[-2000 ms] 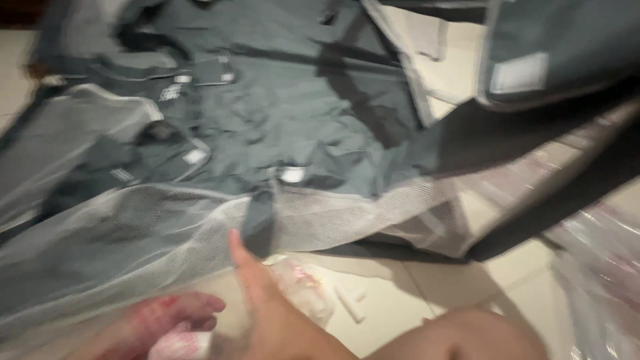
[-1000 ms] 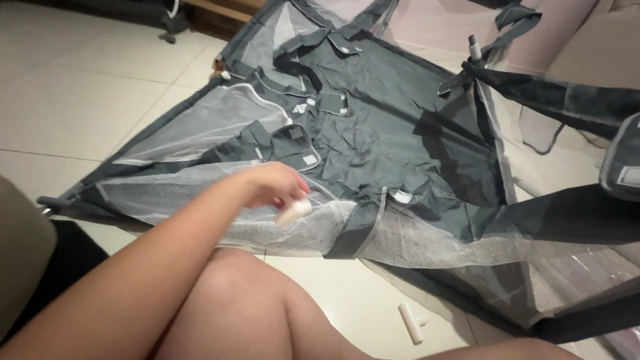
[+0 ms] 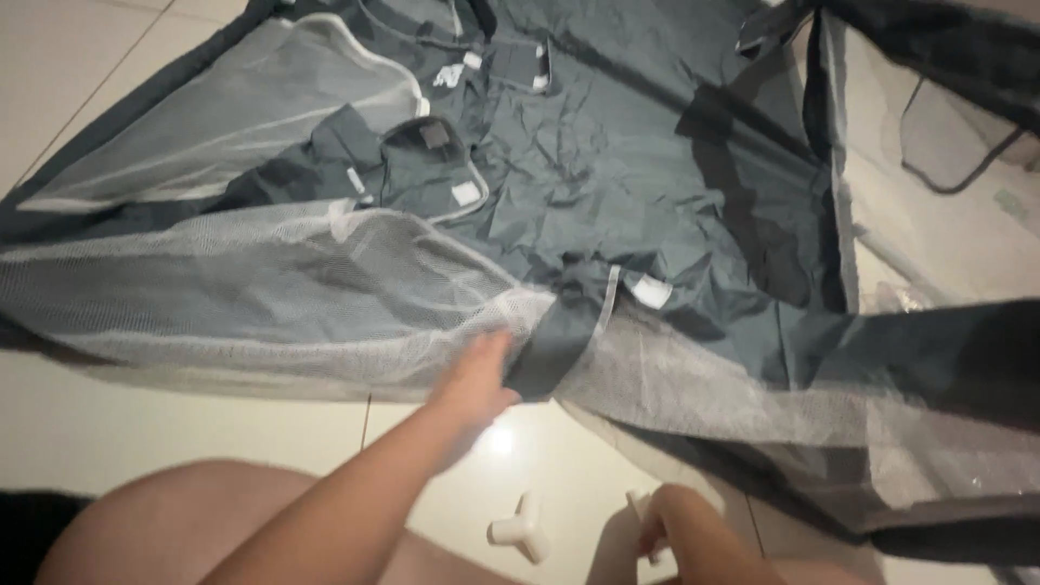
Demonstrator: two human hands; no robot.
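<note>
My left hand (image 3: 475, 378), blurred, reaches over the lower edge of a dark grey fabric cover (image 3: 569, 203), at the white mesh panel (image 3: 390, 292) beside a dark strip. Its fingers look extended; whether they touch the mesh cannot be told. Below it, a white plastic pipe connector (image 3: 522, 528) with several short arms lies on the tiles. My right hand (image 3: 662, 524) is low in the view, its fingers curled at a white plastic piece (image 3: 638, 500) that is mostly hidden. Whether that piece is lifted off the floor is unclear.
The cover spreads over a pale tiled floor (image 3: 195, 422), with flaps and white fastener patches (image 3: 652, 291). A clear plastic sheet (image 3: 951, 455) lies at the lower right, partly behind mesh. My bare leg (image 3: 187, 520) is at the lower left.
The left hand held a white piece over the mesh one second ago; none is visible in it now. The connector is now on the tiles beneath it. My right hand has come into view.
</note>
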